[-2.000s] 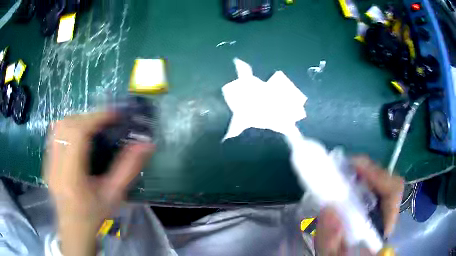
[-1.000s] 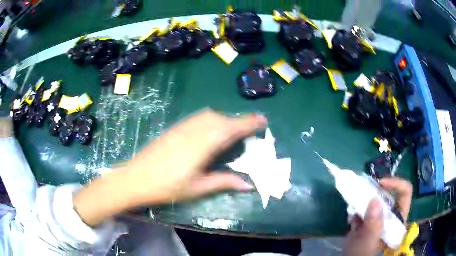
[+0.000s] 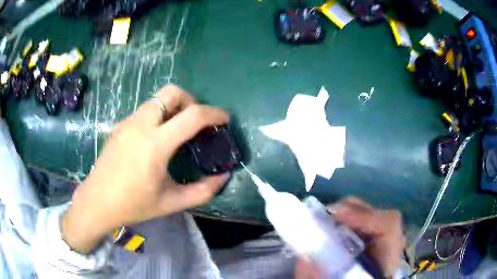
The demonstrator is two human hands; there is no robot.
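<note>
My left hand (image 3: 144, 163) holds a black device housing (image 3: 215, 150) between thumb and fingers, a little left of the picture's middle. My right hand (image 3: 365, 234) grips a milky-white glue syringe (image 3: 305, 229) at the lower right, with a clear bracket on its barrel. The syringe's thin needle (image 3: 249, 171) points up and left, its tip at the housing's lower right edge; whether it touches is unclear. The white star-like wipe (image 3: 317, 136) lies flat on the mat right of the housing. Parts of the housing are hidden by my left fingers.
The green mat (image 3: 218, 65) has glue streaks at left. One black housing (image 3: 299, 25) lies at the top middle. Housings with yellow-white cells cluster at the left (image 3: 52, 82) and right (image 3: 441, 71). A blue controller (image 3: 479, 60) stands at the right edge, near a pale hose (image 3: 440, 185).
My left hand has moved from over the wipe leftward and now holds a housing. My right hand has brought the syringe left, its tip now at the housing. The view has shifted.
</note>
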